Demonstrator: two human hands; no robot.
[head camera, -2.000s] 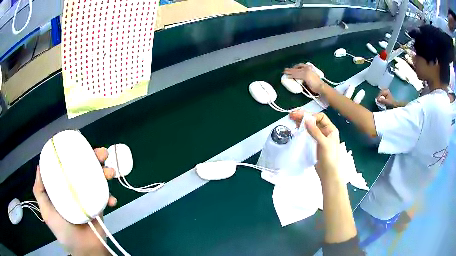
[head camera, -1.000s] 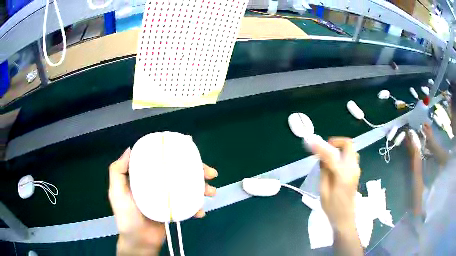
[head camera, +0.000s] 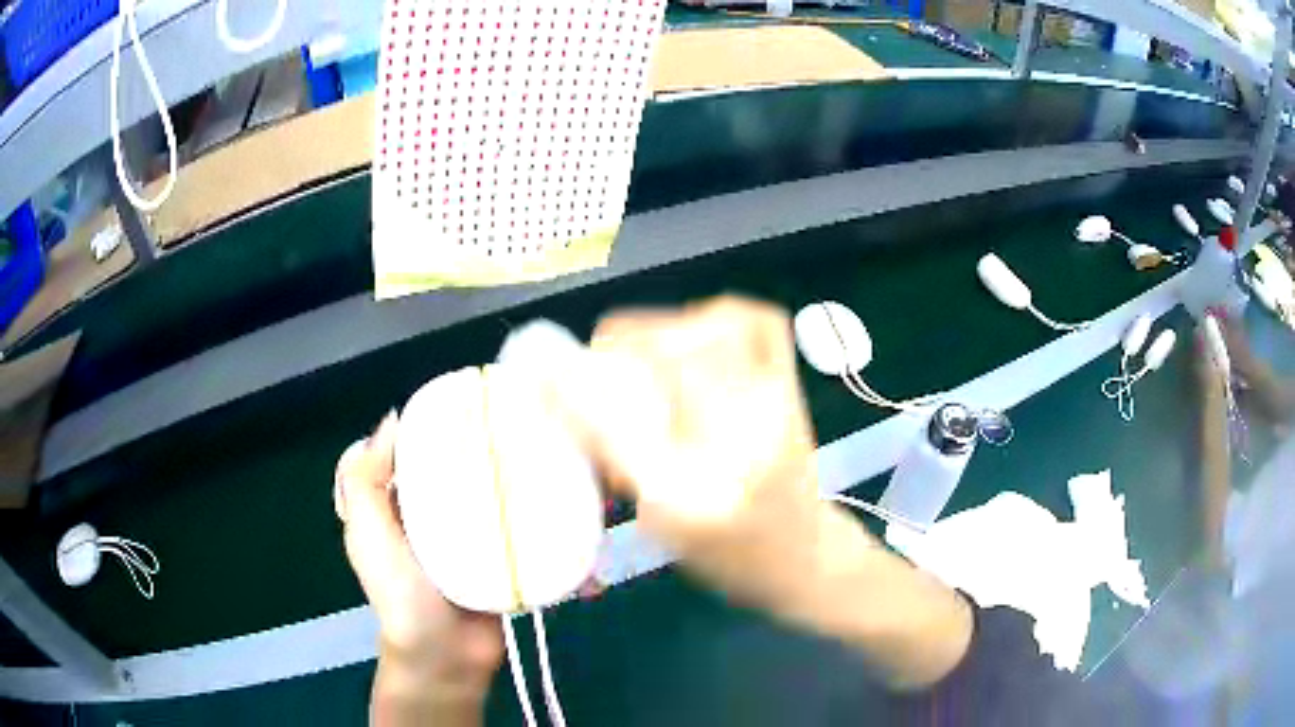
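My left hand (head camera: 412, 625) holds a white housing (head camera: 462, 497) upright, with its thin gold seam line facing me and its doubled white cord hanging down. My right hand (head camera: 696, 412) is blurred and holds a bunched white wiping cloth (head camera: 547, 362) at the housing's upper right edge. Whether the cloth touches the shell cannot be told. A solvent bottle (head camera: 927, 476) with a shiny metal top and open round lid stands to the right, beside spare wipes (head camera: 1015, 547).
More white units (head camera: 834, 341) with cords lie on the green belt (head camera: 682, 313) behind its grey rail (head camera: 256, 646). A dot sheet (head camera: 511, 142) hangs in front. A white cord loop (head camera: 138, 121) hangs at left. A coworker's blurred arm (head camera: 1214, 440) is at the far right.
My right hand has moved left with the cloth, from near the bottle to the housing. My left hand first brought the housing toward the centre and still holds it. The coworker's hand has left the belt.
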